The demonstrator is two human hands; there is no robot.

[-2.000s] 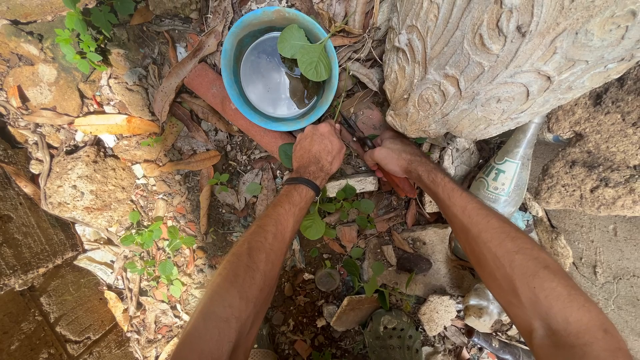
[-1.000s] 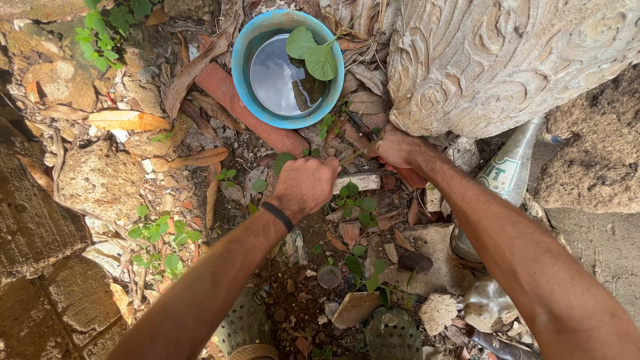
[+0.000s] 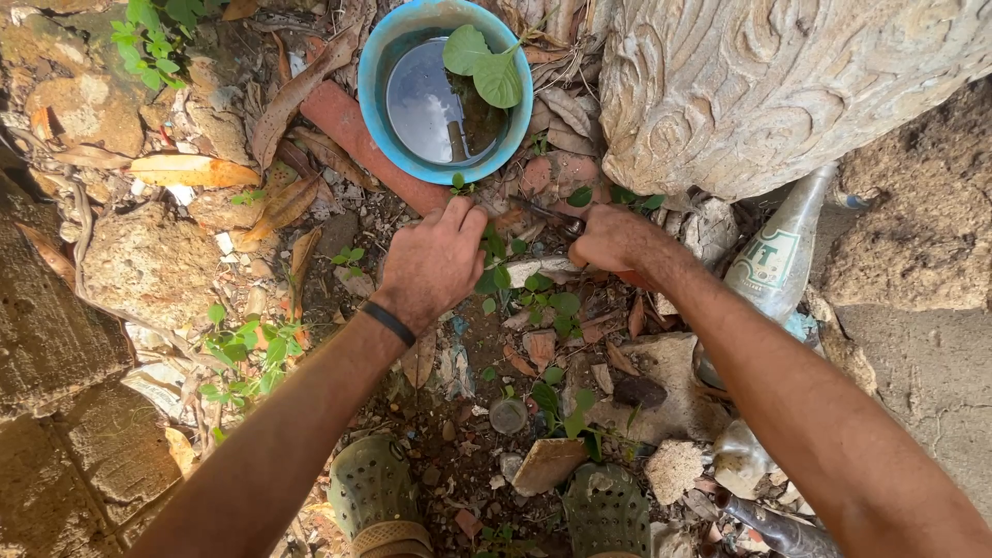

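Just below the blue plastic bowl (image 3: 370,116), which holds water and a stem with green leaves (image 3: 497,79), my left hand (image 3: 435,260) is closed with a small green plant (image 3: 460,184) at its fingertips. To its right, my right hand (image 3: 620,240) grips a dark-bladed cutting tool (image 3: 546,215) with reddish-orange handles; its tip points left toward my left hand. Whether the blades are apart cannot be told. Small green seedlings (image 3: 564,304) grow in the littered soil under and between the hands.
A carved pale stone (image 3: 744,85) fills the upper right, with a glass bottle (image 3: 775,248) beneath it. A red clay tile (image 3: 349,132) lies against the bowl. Rocks, dry leaves and a dark bottle neck (image 3: 775,527) surround my green perforated clogs (image 3: 376,488).
My left hand has moved up toward the bowl's lower edge. The cutting tool's blades, hidden behind my right hand a second ago, show again.
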